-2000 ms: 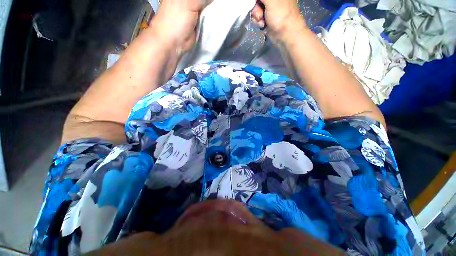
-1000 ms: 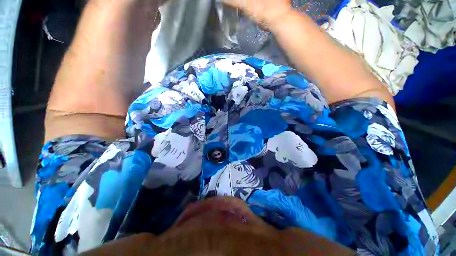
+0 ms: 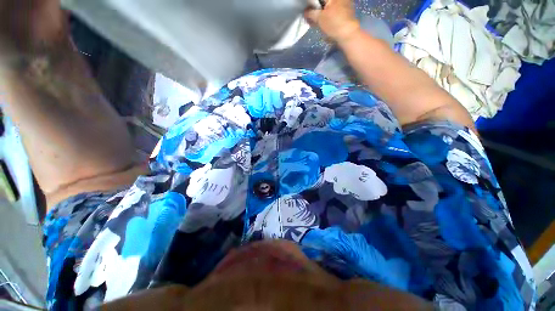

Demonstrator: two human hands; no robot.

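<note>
A white to pale grey cloth piece (image 3: 225, 36) is stretched out in front of my lap, blurred and cut off by the top edge. My right hand (image 3: 336, 19) is at the top centre, closed at the cloth's right end, with a small dark thing at its fingers that I cannot make out. My left forearm reaches up at the far left, blurred; the left hand itself is cut off by the top edge, so its hold on the cloth does not show.
Cream cloth (image 3: 459, 58) lies heaped in a blue-rimmed tub at the right. A grey-cream heap (image 3: 528, 30) lies beyond it over blue material (image 3: 535, 100). White scraps (image 3: 173, 100) lie left of my lap. A pale table edge (image 3: 18, 176) stands far left. The floor is dark and speckled.
My left arm has swung outward to the left and the cloth is now spread wide across the top. My right hand remains at the top centre.
</note>
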